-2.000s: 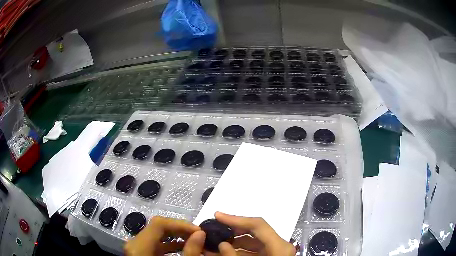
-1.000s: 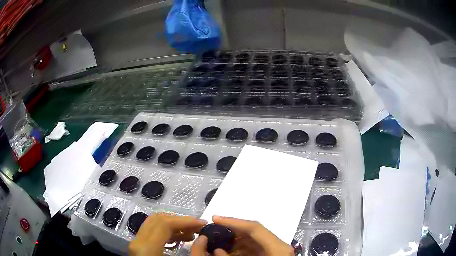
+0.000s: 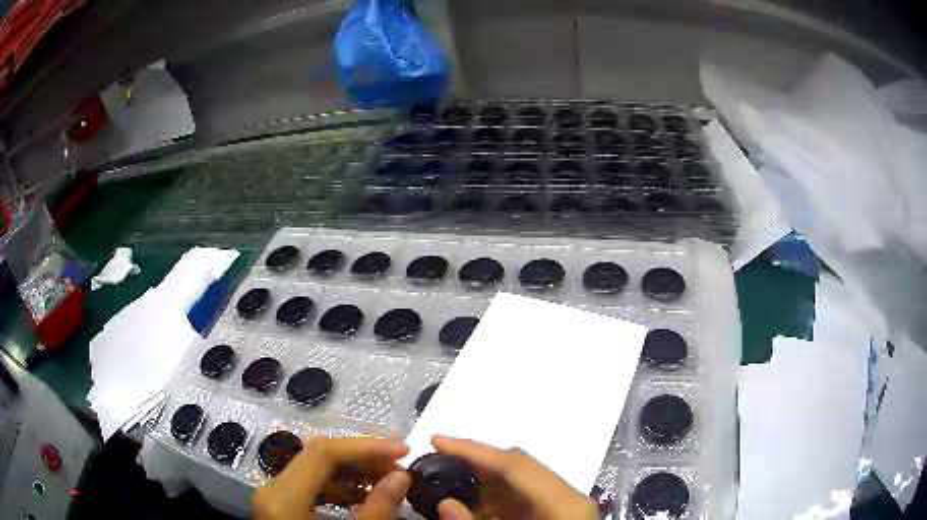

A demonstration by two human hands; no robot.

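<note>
A glossy round black part (image 3: 440, 485) is held at the bottom centre between the fingertips of both hands. My left hand (image 3: 330, 479) touches its left side with thumb and finger. My right hand (image 3: 513, 482) grips its right side, thumb in front. Both hands are cut off by the lower edge. A white sheet (image 3: 534, 386) lies over the right middle of the near tray (image 3: 701, 305), just behind the hands. Black discs sit in the tray's pockets in rows; one pocket in the third row is empty. Whether a small adhesive piece is between the fingers cannot be told.
The far filled tray (image 3: 727, 208) lies behind, beside an empty clear tray (image 3: 229, 198). Loose white sheets (image 3: 142, 340) are at left, more (image 3: 798, 427) at right. A blue bag (image 3: 391, 56) hangs at back. A red bin (image 3: 59, 317) and a control box (image 3: 41, 447) are at left.
The hands stay at the same place with the black part. The left fingers have shifted slightly on it, and the part's face looks turned a little. The view has shifted slightly since the first frame.
</note>
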